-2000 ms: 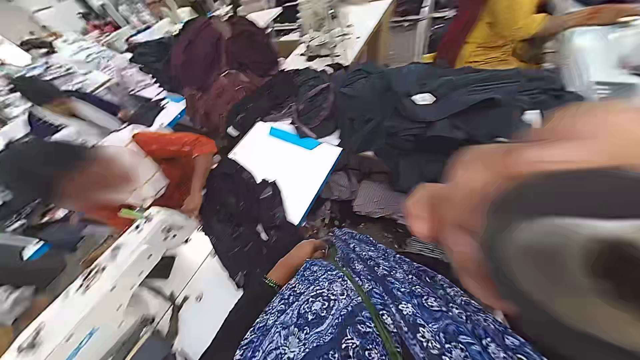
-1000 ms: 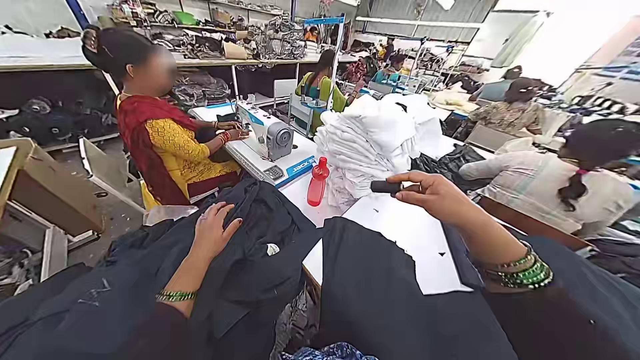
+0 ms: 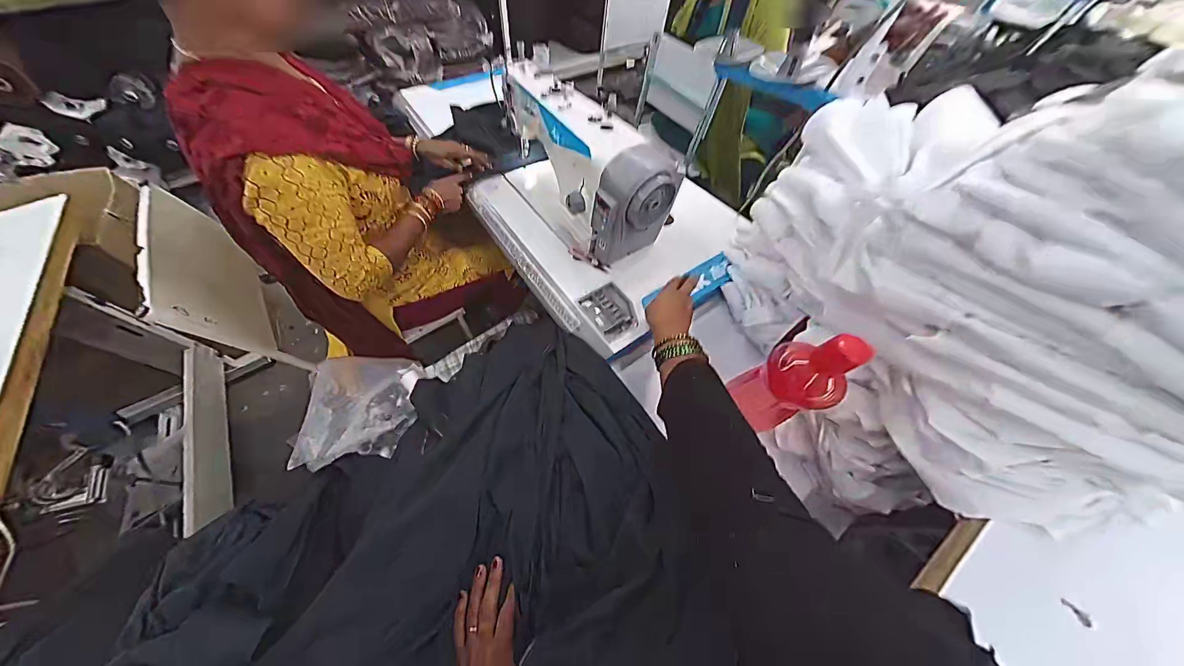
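Note:
My left hand [image 3: 486, 615] lies flat on a heap of dark cloth [image 3: 536, 462], its fingers close together but extended. Stretched forward in a black sleeve with green bangles, my right hand [image 3: 672, 310] touches the blue-marked edge [image 3: 712, 270] of a white sewing machine table. Its fingertips are bent over, and whether anything is under them cannot be told. Just right of that wrist stands a red plastic bottle [image 3: 786, 387]. Beyond the hand is an industrial sewing machine [image 3: 592, 166] with a grey handwheel end.
A co-worker [image 3: 333, 213] in yellow and red sits at that machine, both hands at dark cloth by the needle. A tall pile of white cloth [image 3: 990, 277] rises at the right. A clear plastic bag [image 3: 356, 407] and a cardboard box [image 3: 199, 268] lie at the left.
The view has swung toward the co-worker's machine. My right hand, which held a small dark cylindrical object by the white pile, is now at the machine table's edge.

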